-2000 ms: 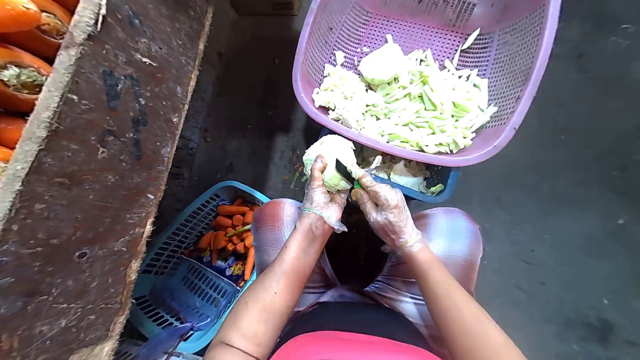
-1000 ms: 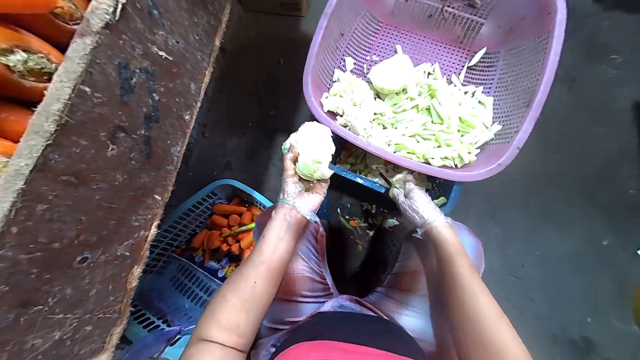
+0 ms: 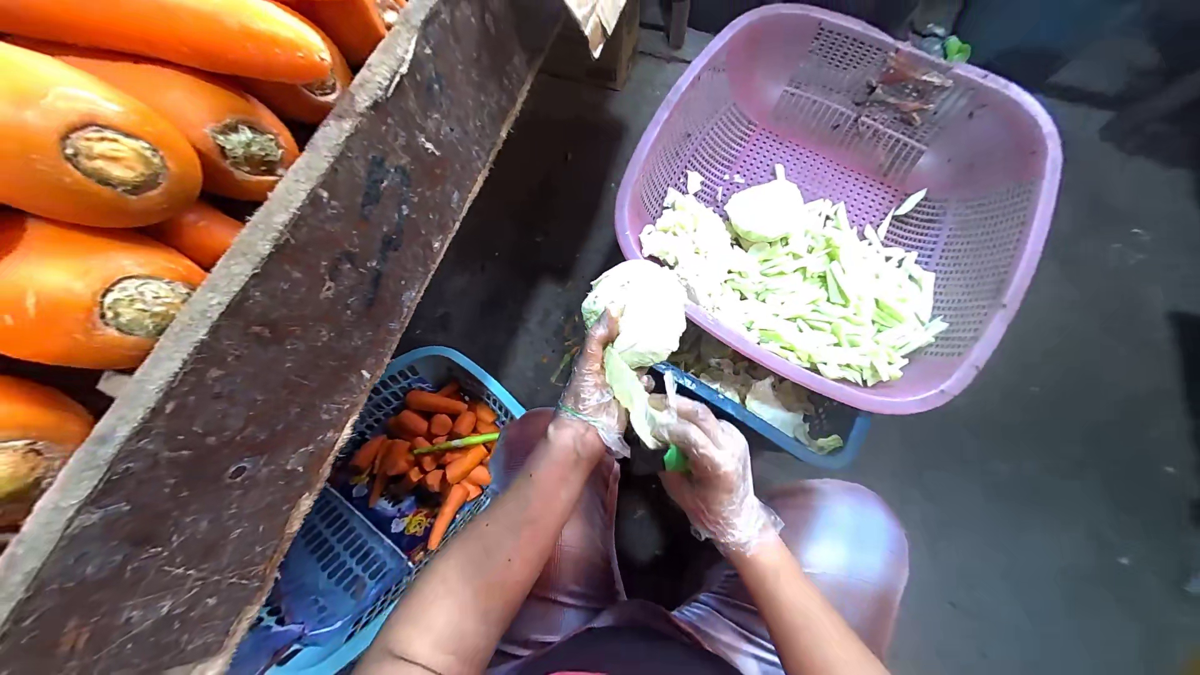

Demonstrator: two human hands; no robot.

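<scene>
My left hand, in a clear plastic glove, holds a pale head of cauliflower or cabbage from below. Also gloved, my right hand is closed around a small tool with a green handle; its blade is hidden. A loose pale green leaf hangs from the head, and the fingers of my right hand touch it. Just beyond my hands, a pink plastic basket holds cut pale green strips and a whitish round piece.
Under the pink basket is a blue crate with leaf scraps. At left, a turquoise basket contains carrots. A worn wooden board borders large carrots at upper left.
My right hand has come back from beside the blue crate to the vegetable head. A leaf now hangs loose between my hands. The head stays in my left hand.
</scene>
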